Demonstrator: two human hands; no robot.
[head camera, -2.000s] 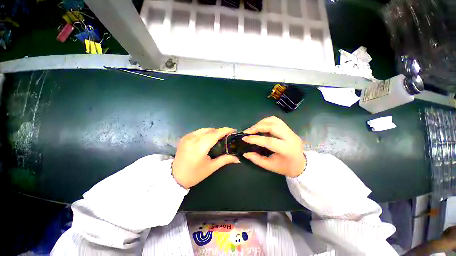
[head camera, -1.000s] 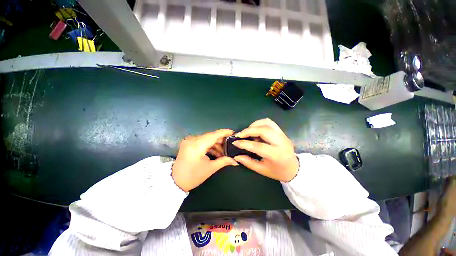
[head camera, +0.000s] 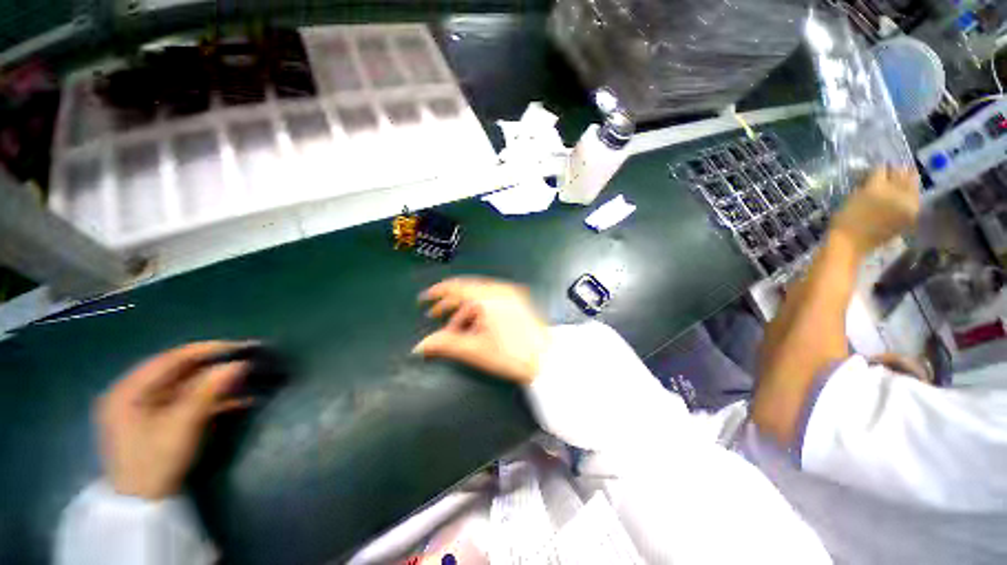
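My left hand (head camera: 166, 414) is at the lower left, blurred, with a dark watch body (head camera: 256, 366) between thumb and fingers, just above the bench. My right hand (head camera: 480, 326) is in the middle with thumb and fingers apart and nothing in it. An open watch frame (head camera: 590, 292) with a shiny rim lies on the bench to the right of my right hand. A stack of black screens (head camera: 438, 236) with orange tails lies near the rail.
A white compartment tray (head camera: 260, 166) with dark parts is beyond the rail. A white bottle (head camera: 594, 166), crumpled wipes and a small white piece (head camera: 611, 212) are at the back. A clear tray (head camera: 754, 199) and another person's arm (head camera: 812, 309) are at right.
The view has swung right. My hands have parted; the watch body has gone left in my left hand, and my right hand has let go. Another person's arm now reaches in at right.
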